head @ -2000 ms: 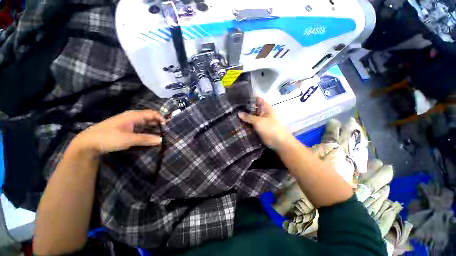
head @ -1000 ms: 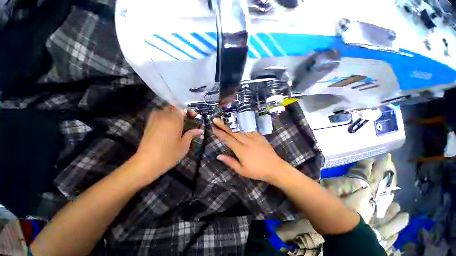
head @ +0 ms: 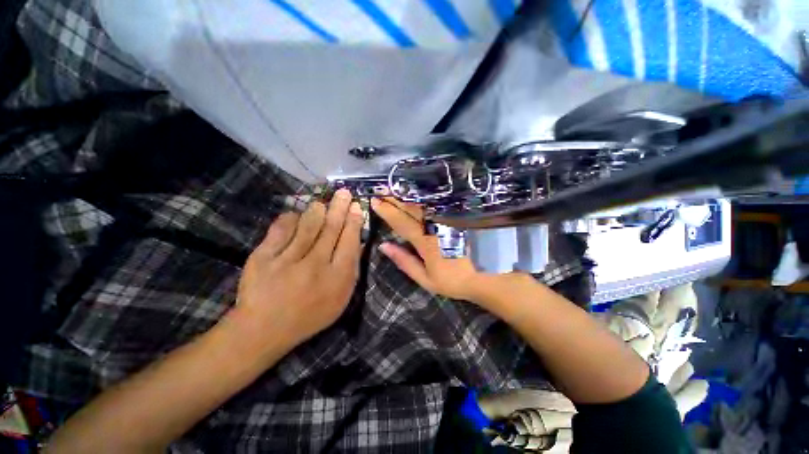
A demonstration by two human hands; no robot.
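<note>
Black, grey and white plaid fabric (head: 355, 399) lies in folds under both hands and spreads to the left. My left hand (head: 306, 266) rests flat on it, fingers together, fingertips at the needle area (head: 355, 188). My right hand (head: 435, 257) lies just right of it, index finger pointing to the same area, thumb apart on the cloth. A dark seam line runs toward me between the hands. The presser foot is mostly hidden by fingertips and metal parts. The white sewing machine head (head: 293, 97) is very close above the hands.
A blurred dark bar (head: 674, 164) crosses close to the camera at right. Pale grey blocks (head: 495, 248) stand right of my right hand. The white machine bed (head: 661, 253) shows at right, with beige fabric bundles (head: 652, 319) below it.
The view has moved closer to the machine head. My left hand has flattened onto the cloth beside the needle area; my right hand stays at the needle area. Earlier the hands were wider apart.
</note>
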